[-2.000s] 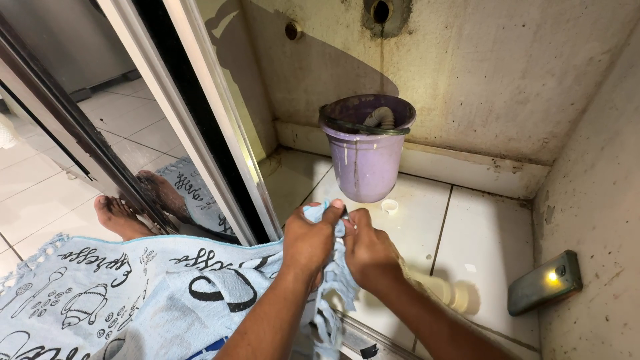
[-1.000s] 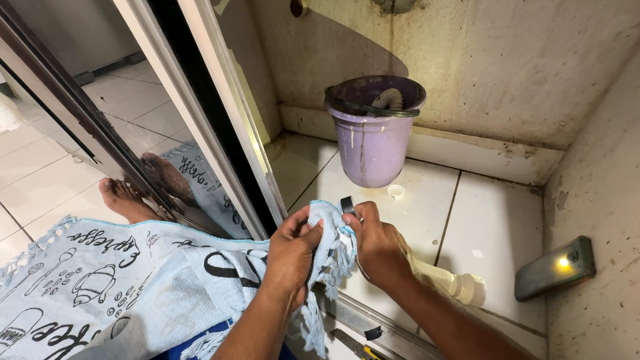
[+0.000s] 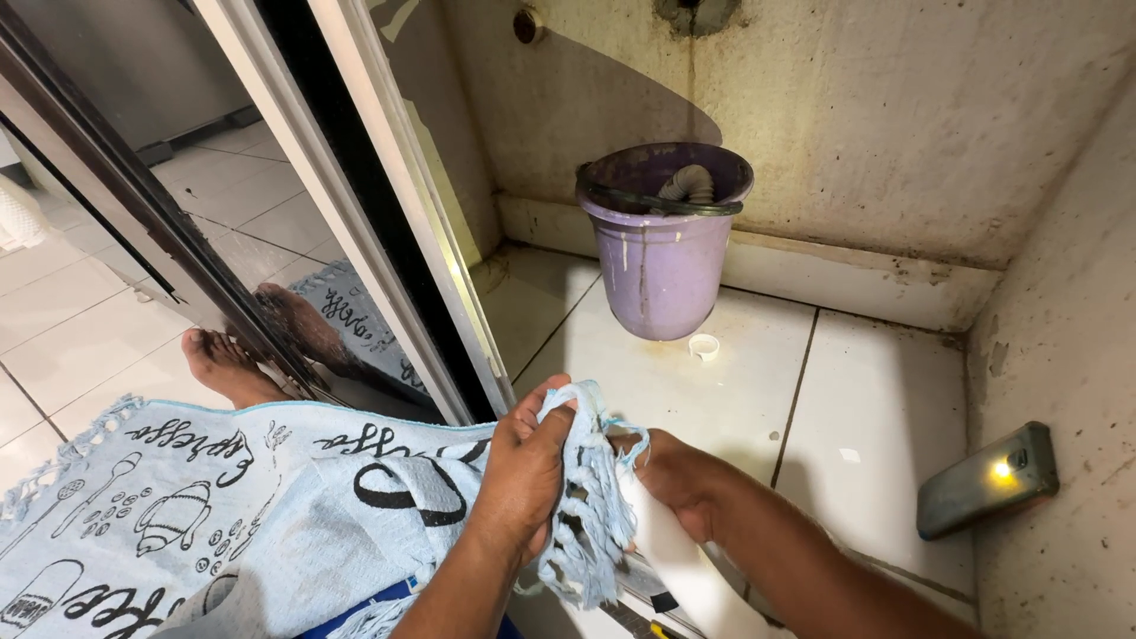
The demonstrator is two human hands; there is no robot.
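Observation:
My left hand pinches the fringed edge of a light blue printed cloth, which spreads to the left with black lettering and drawings. Just to the right, my right hand is against the cloth's fringe; its fingertips are mostly hidden behind the fringe, so its hold cannot be told. A white pipe-like piece lies below and beside my right hand, partly covered by it. Beyond the hands stands a purple bucket with a dark handle and a corrugated hose inside. A small white ring lies before it.
A phone with its light on leans against the right wall. A metal-framed sliding door rises at left, with a bare foot beside it. Below the hands lie a black piece and a tool with a yellow part.
The small black piece seen at my right fingertips one second ago no longer shows there. My right hand has moved lower, behind the fringe. My left hand still holds the cloth.

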